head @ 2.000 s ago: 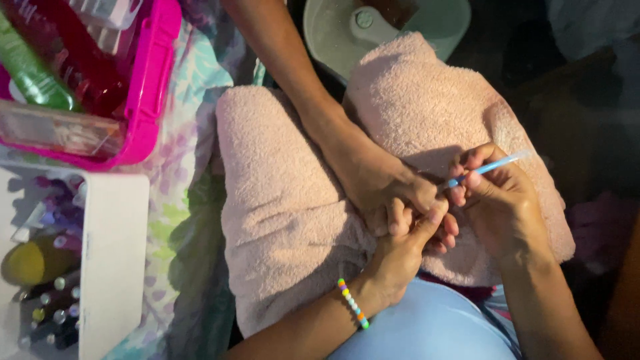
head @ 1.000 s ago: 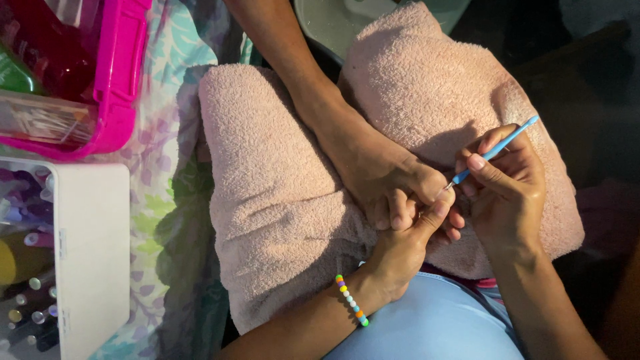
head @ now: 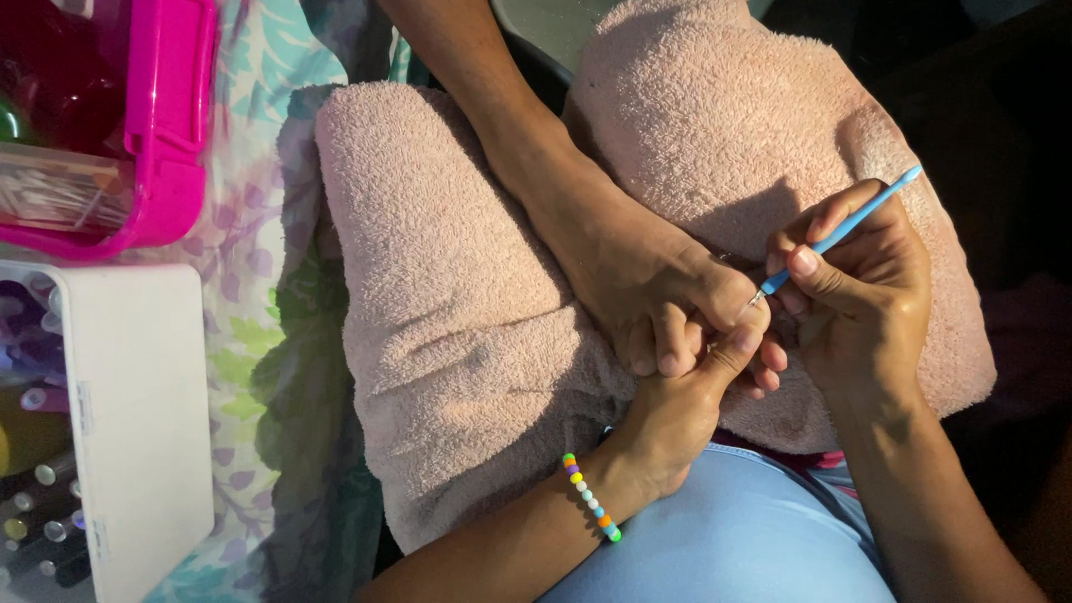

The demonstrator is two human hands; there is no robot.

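Another person's bare foot [head: 620, 243] rests on a pink terry towel [head: 452, 276] laid over my lap. My left hand [head: 695, 394], with a beaded bracelet [head: 591, 497] at the wrist, grips the big toe, its thumb on the toe's tip. Between the thumb and fingers of my right hand [head: 863, 276] is a slim blue cuticle tool [head: 854, 222], slanting down to the left. Its small metal tip is at the edge of the big toenail. The nail itself is mostly hidden from view.
At the left, a magenta plastic caddy [head: 172, 159] holds bottles and a clear box of cotton swabs [head: 63, 188]. Below it stands a white container [head: 142, 419] with several capped bottles. Both are on a patterned cloth [head: 243, 335]. Part of a grey basin [head: 548, 29] shows behind the foot.
The blue tool in my right hand has tilted from nearly level, two seconds ago, to a steeper slant, its back end raised toward the upper right. My left hand has kept its grip on the toe.
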